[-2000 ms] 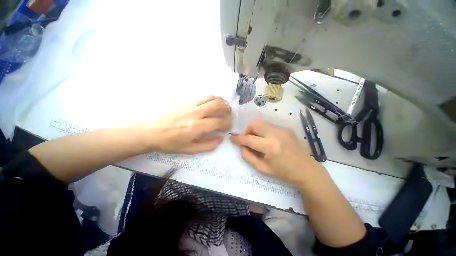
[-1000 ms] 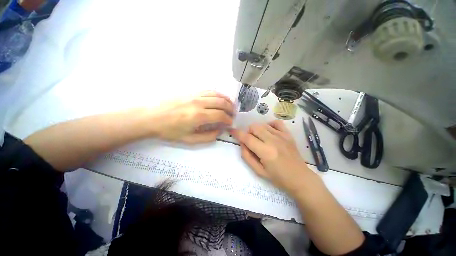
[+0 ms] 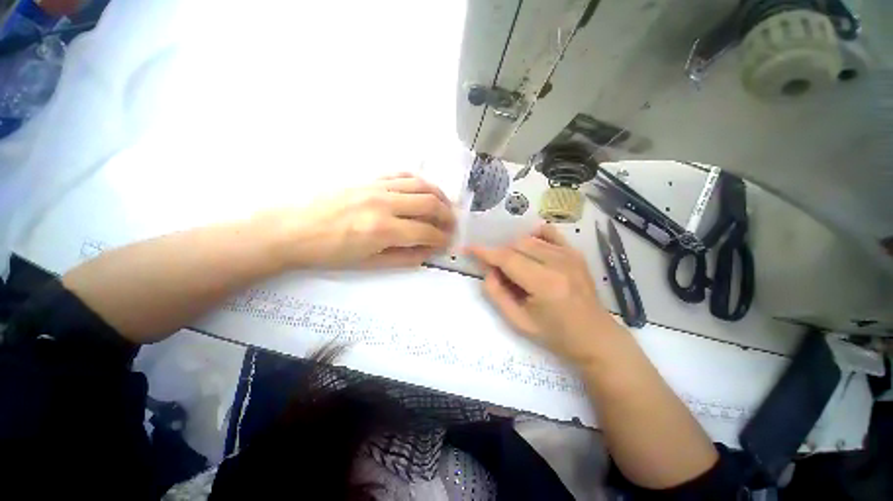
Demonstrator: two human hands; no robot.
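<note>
Thin white fabric (image 3: pixel 294 108) spreads glaring white over the left and up to the needle area of the sewing machine (image 3: pixel 627 78). My left hand (image 3: pixel 392 223) lies on the fabric edge left of the needle, fingers curled and pressed on it. My right hand (image 3: pixel 539 279) is just right of it, index finger pointing at the fabric edge, fingers slightly apart; no object shows in it. The fingertips of both hands are close, with a small gap. The needle tip is hard to make out in the glare.
Thread snips (image 3: pixel 621 274) lie right of my right hand. Black-handled shears (image 3: pixel 729 259), a slim dark tool (image 3: pixel 636 210) and a small white strip (image 3: pixel 701 204) lie beyond them. A cream knob (image 3: pixel 561 204) sits low under the head. A dark flat object (image 3: pixel 793 401) is at the right corner.
The small dark item at my right fingertips two seconds ago no longer shows. My right fingers have shifted slightly away from my left hand. The view has shifted, so the machine head looks larger.
</note>
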